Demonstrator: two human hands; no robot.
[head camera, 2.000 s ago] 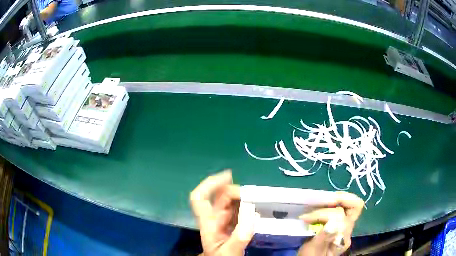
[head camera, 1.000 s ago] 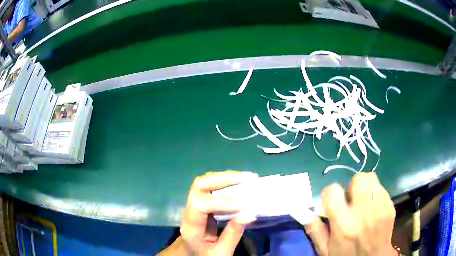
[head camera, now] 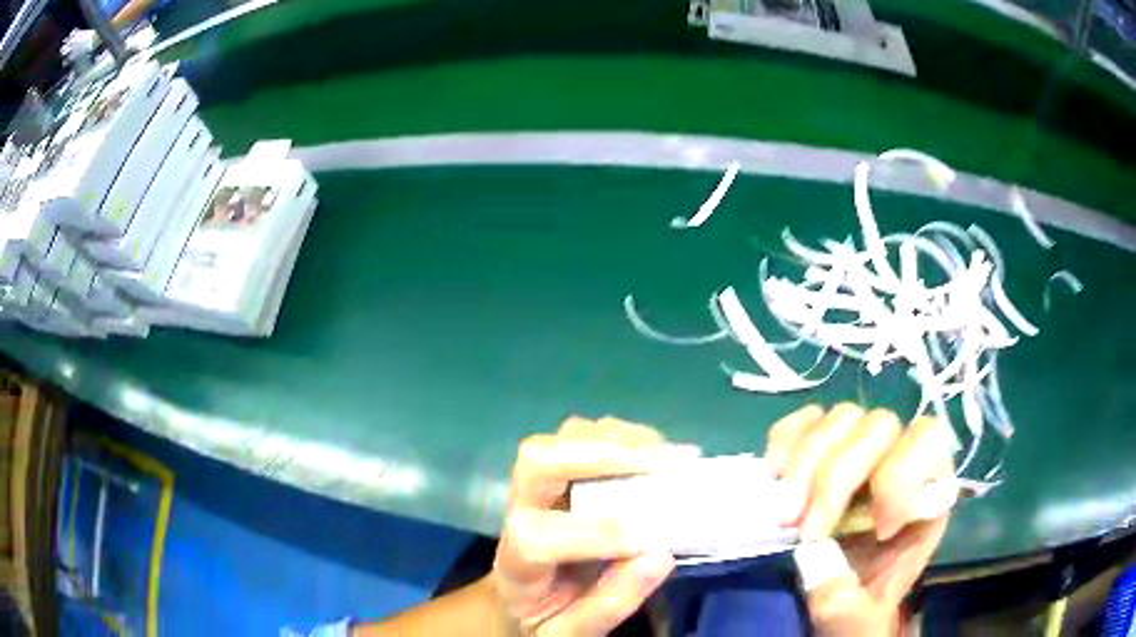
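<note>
A white retail box [head camera: 723, 504] is held in front of me at the bench's near edge, a plain white face towards the camera. My left hand [head camera: 586, 529] grips its left end, fingers over the top and thumb below. My right hand [head camera: 866, 516] is on its right end, fingers over the top edge and thumb at the lower edge. The fingers hide both ends of the box. A loose pile of white liner strips [head camera: 891, 305] lies on the green bench beyond my right hand.
Stacked finished boxes [head camera: 243, 243] stand at the left, picture faces up. A grey rail [head camera: 561, 149] crosses behind the bench. An open box [head camera: 816, 31] lies on the belt beyond it. Part of a person's arm shows at the top left. A blue crate [head camera: 1121, 610] is at the lower right.
The box's open end with its dark inside, seen two seconds ago, no longer shows; a white face does. My right fingers have closed over the box's right end. The view has shifted.
</note>
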